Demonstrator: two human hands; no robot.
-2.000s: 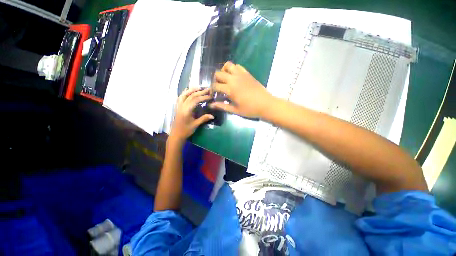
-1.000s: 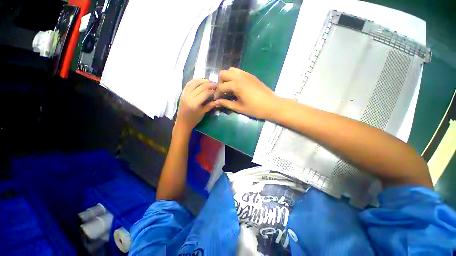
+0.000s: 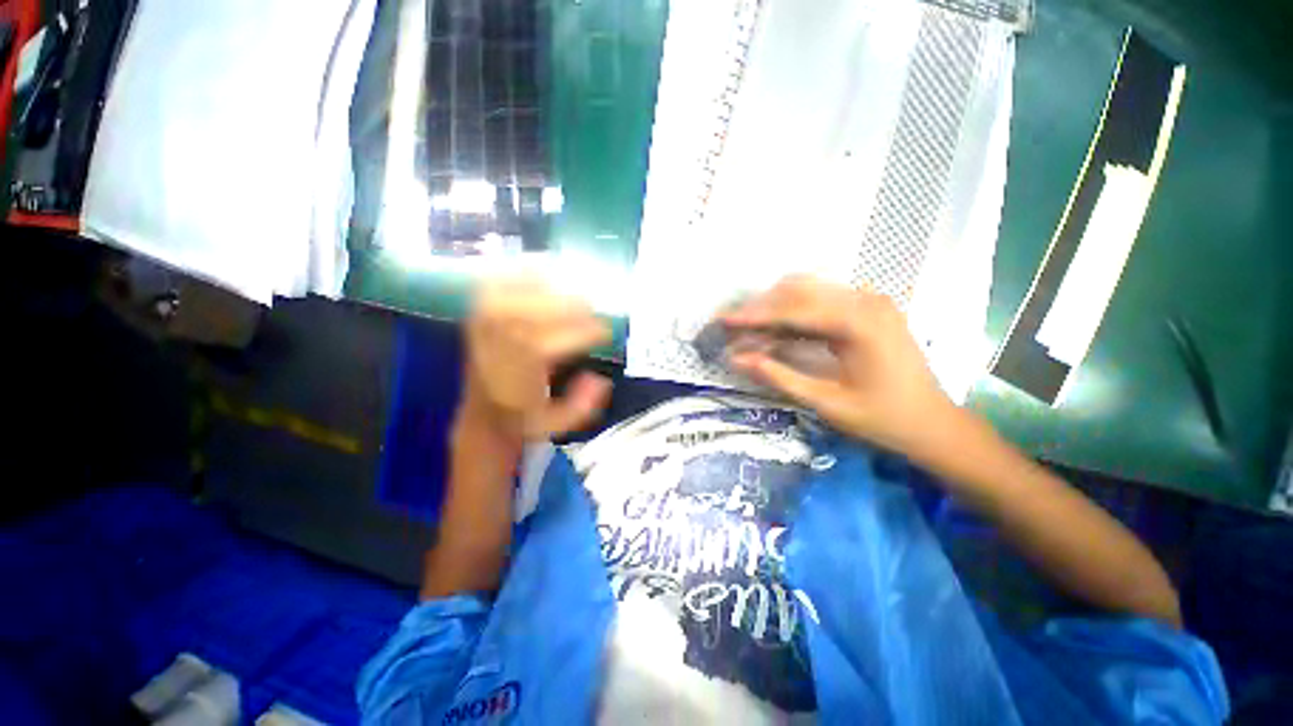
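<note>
The silver-grey perforated panel (image 3: 808,156) lies in front of me, its near end close to my body and its far end cut off by the picture's top. My right hand (image 3: 830,348) is over the panel's near end and pinches a small dark adhesive pad (image 3: 712,341) between thumb and fingers. My left hand (image 3: 532,355) is blurred at the bench edge, left of the panel. Its fingers are curled, and whether it holds anything cannot be told. The glossy carrier sheet with rows of black rectangles (image 3: 487,99) lies left of the panel.
A stack of white sheets (image 3: 213,142) is on the left, with a red tray (image 3: 43,220) beyond it at the edge. A long black adhesive strip sheet (image 3: 1042,305) with a pale centre lies right of the panel, and dark tweezers (image 3: 1198,376) lie farther right on the green mat.
My hands have left the carrier sheet and moved apart. My right hand has come to the panel's near end with a dark pad. The view has turned right, showing the strip sheet and tweezers.
</note>
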